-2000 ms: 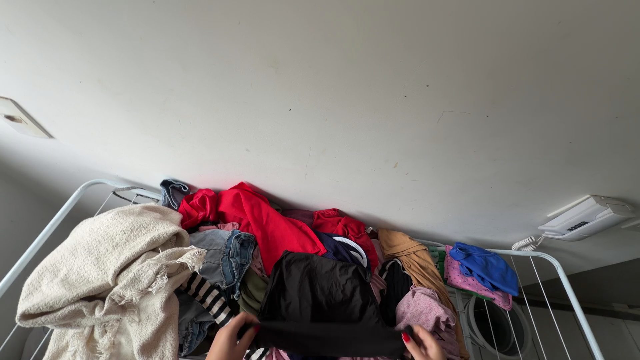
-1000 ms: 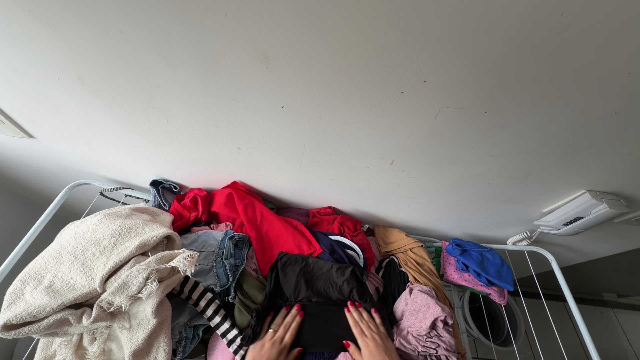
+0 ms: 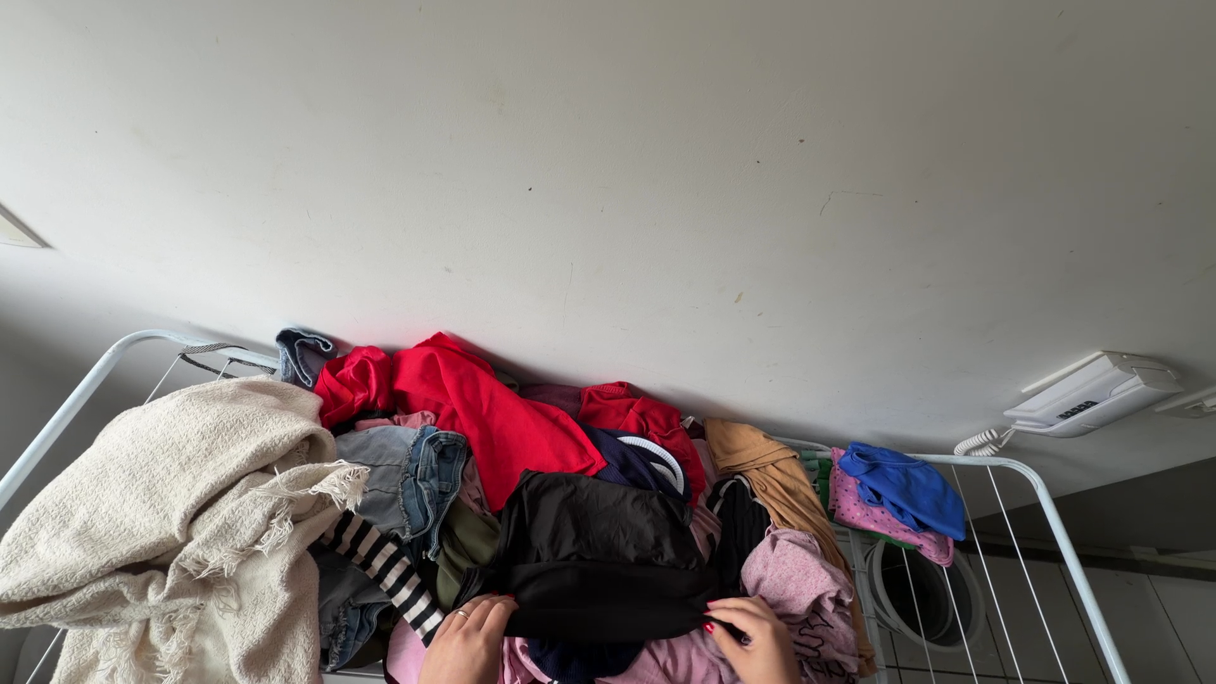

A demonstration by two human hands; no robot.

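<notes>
A black garment [image 3: 598, 551] lies spread on top of a heap of clothes, its near part folded into a smooth band. My left hand [image 3: 470, 638], with a ring on one finger, grips the band's left end; its fingertips are partly hidden by the cloth. At the right end my right hand [image 3: 750, 635] pinches the same garment between thumb and fingers. Around it lie a red garment [image 3: 494, 408], a black-and-white striped garment [image 3: 385, 570], an olive one [image 3: 465, 548] and a pink garment [image 3: 798, 584] with dark writing.
A cream fringed blanket [image 3: 171, 513] covers the left of the white wire drying rack [image 3: 1059, 532]. Blue denim [image 3: 437, 475], a tan garment [image 3: 760, 465] and a blue cloth [image 3: 902, 489] lie on it too. The wall [image 3: 608, 209] stands right behind; an intercom handset [image 3: 1092, 394] hangs there.
A second ago both my hands lay flat on the black garment, near its middle. They have moved apart and now hold its two ends.
</notes>
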